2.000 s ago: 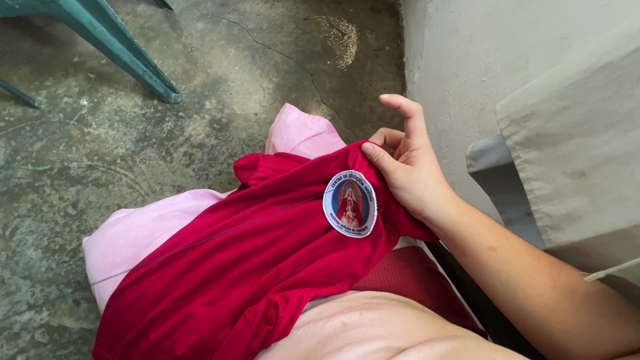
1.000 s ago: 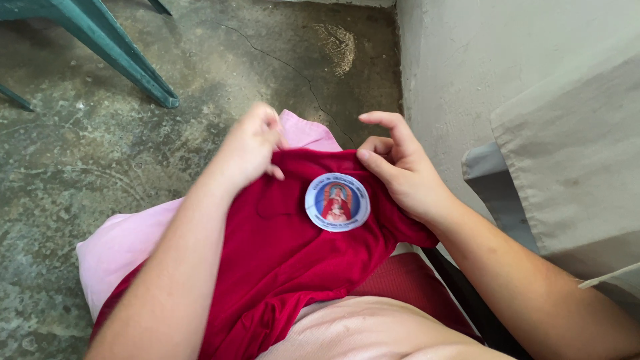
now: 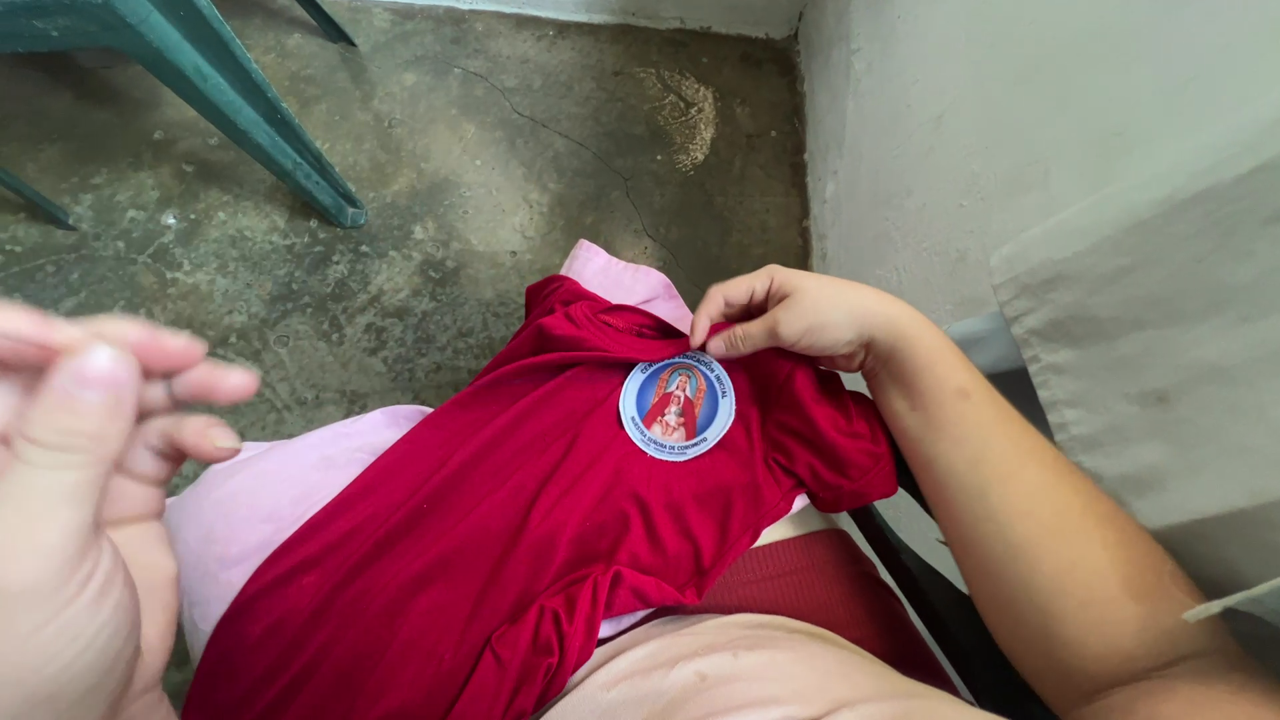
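A red short-sleeved shirt (image 3: 450, 480) lies across my lap, over a pink cloth (image 3: 290, 470). Near its neckline is a round blue and white patch (image 3: 678, 405) with a robed figure and writing. My right hand (image 3: 790, 315) pinches the red fabric between thumb and fingers at the patch's top edge. Raised at the left edge of the view, apart from the shirt, my left hand (image 3: 100, 430) is blurred, with thumb and fingertips close together. Whether it holds something thin, such as a thread or needle, cannot be made out.
A green plastic chair leg (image 3: 270, 120) stands on the cracked concrete floor (image 3: 440, 200) at upper left. A pale wall (image 3: 920, 130) rises on the right, with a grey-beige cloth (image 3: 1150, 350) hanging before it. Dark chair parts show beside my right arm.
My left hand, out of view two seconds ago and at the shirt's upper edge one second ago, has moved away to the left. My right hand now pinches right by the patch.
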